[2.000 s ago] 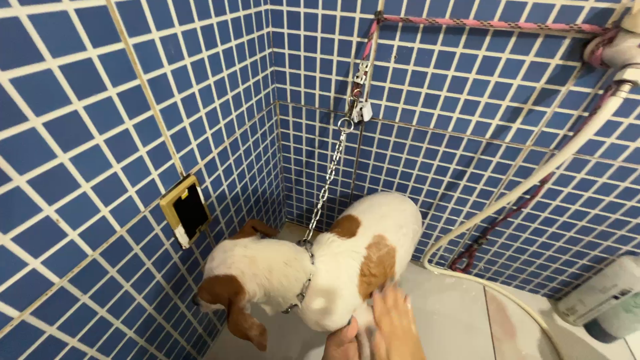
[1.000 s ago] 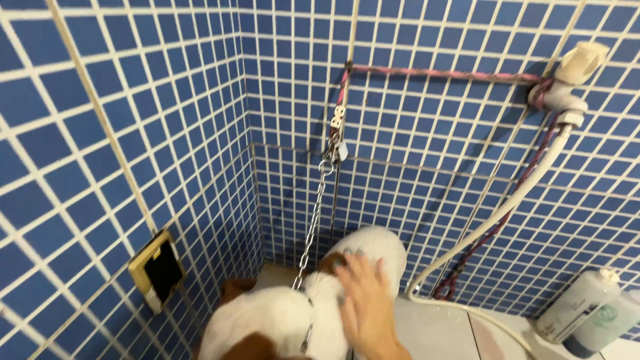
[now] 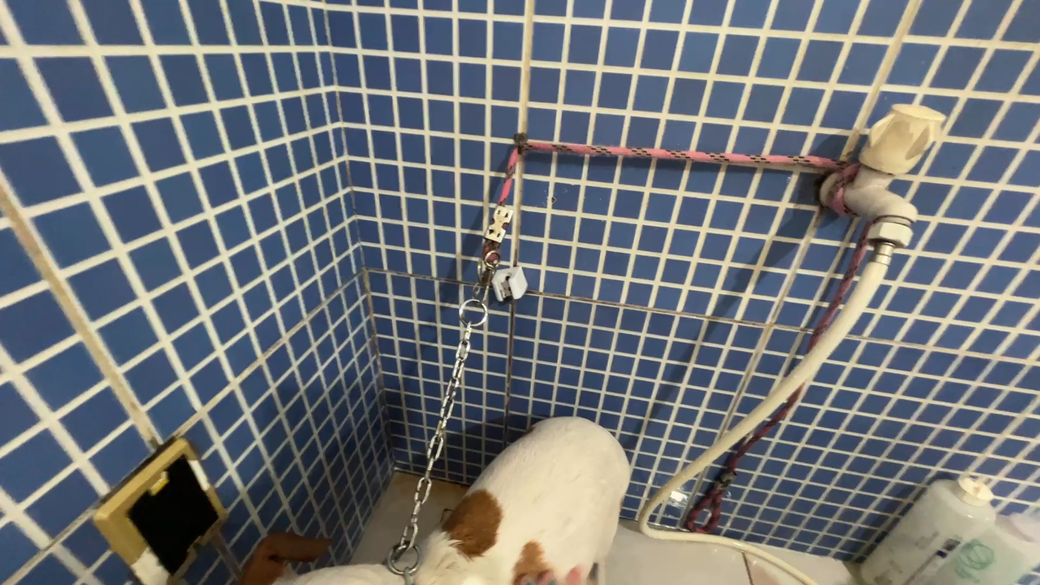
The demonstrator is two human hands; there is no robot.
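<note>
A white dog with brown patches (image 3: 561,479) stands in the tiled corner, its head end cut off by the lower edge. A metal chain (image 3: 443,422) rises from the dog's neck to a ring and a pink and dark cord (image 3: 682,154) on the wall. What look like fingertips of my right hand (image 3: 572,577) barely show at the bottom edge, against the dog's brown patch. The rest of that hand is out of frame, so its grip is hidden. My left hand is not seen.
At the right, a white hose (image 3: 780,394) curves down from a tap (image 3: 881,195). Plastic bottles (image 3: 930,528) stand at the lower right. A yellowish frame with a dark opening (image 3: 166,512) is on the left wall.
The hand that lay on the dog's back one second ago is now almost wholly below the frame. Both hands were at the dog's side two seconds ago.
</note>
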